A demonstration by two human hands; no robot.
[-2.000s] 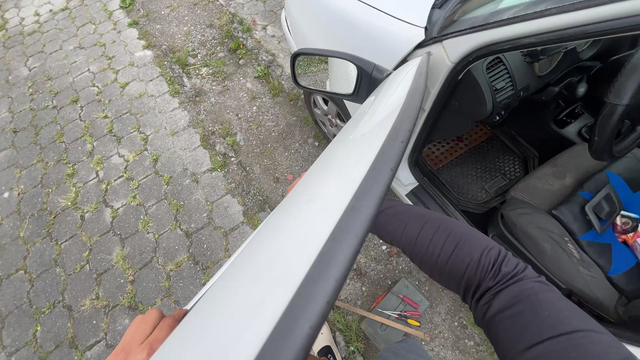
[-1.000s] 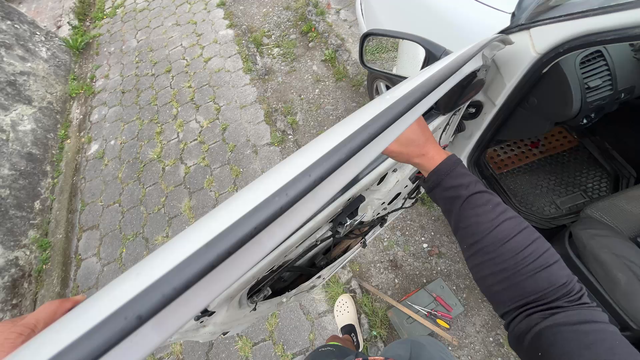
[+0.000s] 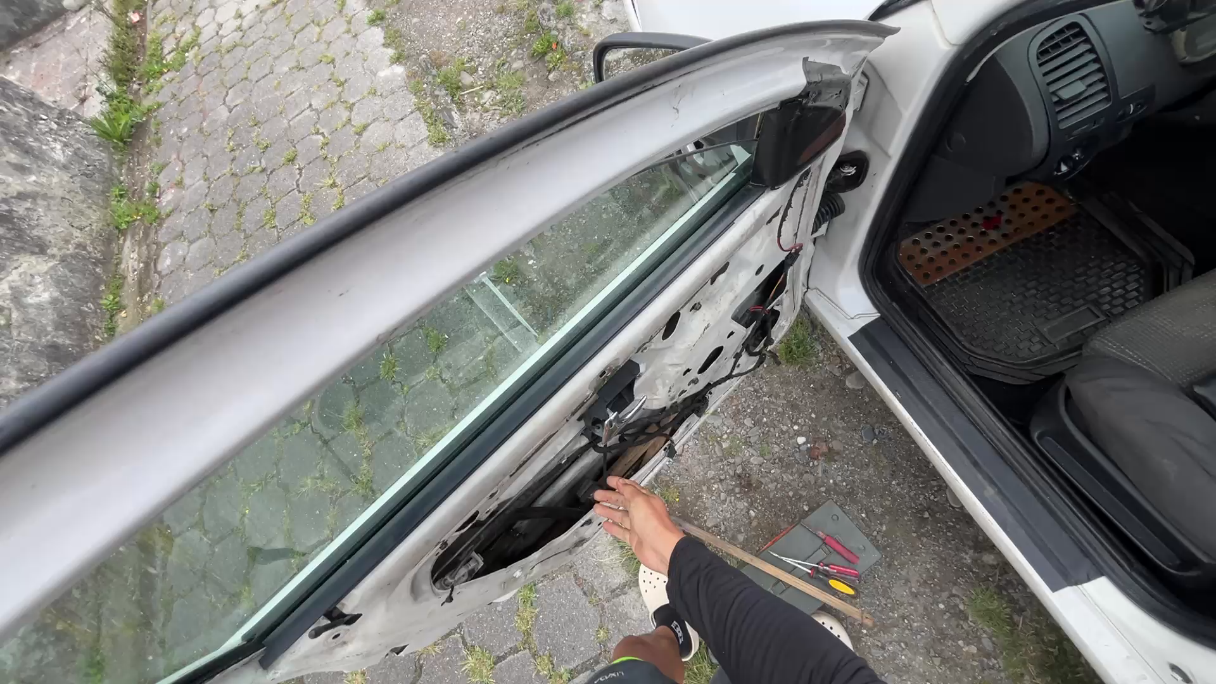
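Observation:
The open white car door (image 3: 665, 351) crosses the view diagonally, its inner trim off and its metal shell, holes and wiring bare. My right hand (image 3: 641, 521), fingers spread and holding nothing, is at the edge of the large opening in the door's lower part. Just above it, black wires (image 3: 655, 423) hang by the inside door handle (image 3: 619, 410). The window glass (image 3: 456, 380) stands raised in the frame. My left hand is not in view.
Several screwdrivers (image 3: 838, 547) lie on a grey case (image 3: 807, 560) on the gravel, with a wooden strip (image 3: 769, 568) beside them. At right are the door sill (image 3: 978, 456) and driver's seat (image 3: 1140, 418); a stone wall (image 3: 52, 237) stands at left.
My right hand has moved from the upper front of the door down to the lower opening. My left hand, earlier on the door's outer edge, has left the view. More of the door's inner side shows.

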